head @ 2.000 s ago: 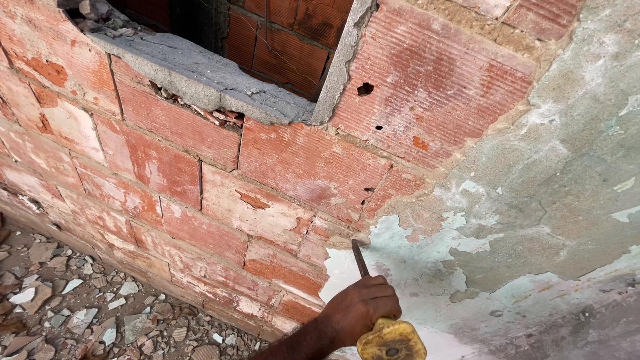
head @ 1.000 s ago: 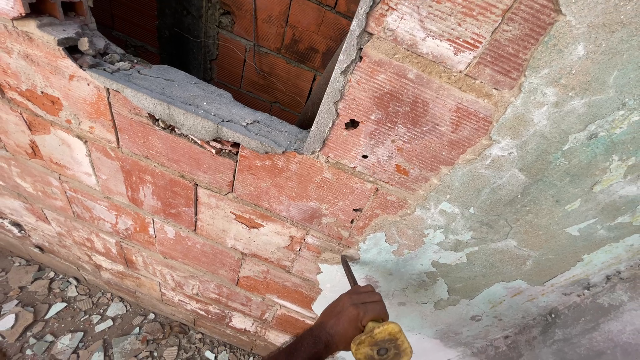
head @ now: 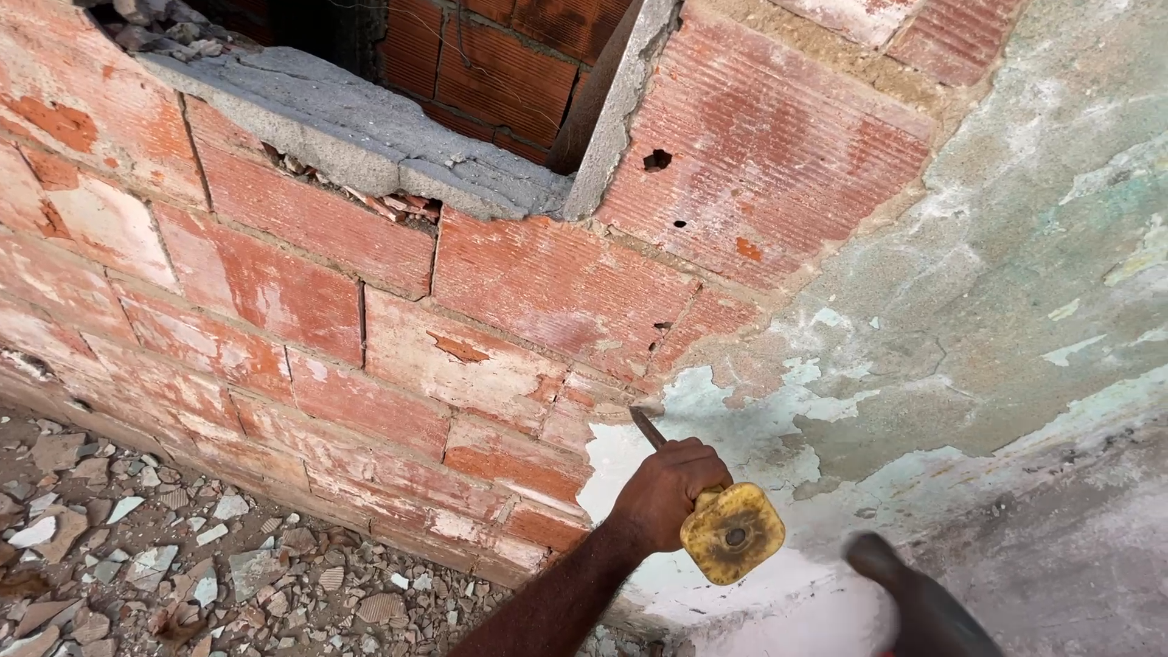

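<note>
My left hand (head: 673,488) is closed around a cold chisel (head: 647,427) with a yellow hand guard (head: 733,534). The chisel's tip touches the wall where bare hollow clay brick (head: 547,292) meets the ragged edge of pale green and white plaster (head: 630,465). At the lower right a dark, blurred hammer head (head: 922,593) shows, a short way right of the guard. My right hand is outside the view, as is the end of the hammer's handle.
A window opening with a broken concrete sill (head: 356,128) lies at the upper left, rubble (head: 173,32) on its corner. Plaster and brick fragments (head: 246,566) cover the ground at lower left. Worn, peeling plaster (head: 985,301) spreads over the wall at right.
The hammer head has come into view at the lower right. The left hand still holds the chisel near the plaster's edge.
</note>
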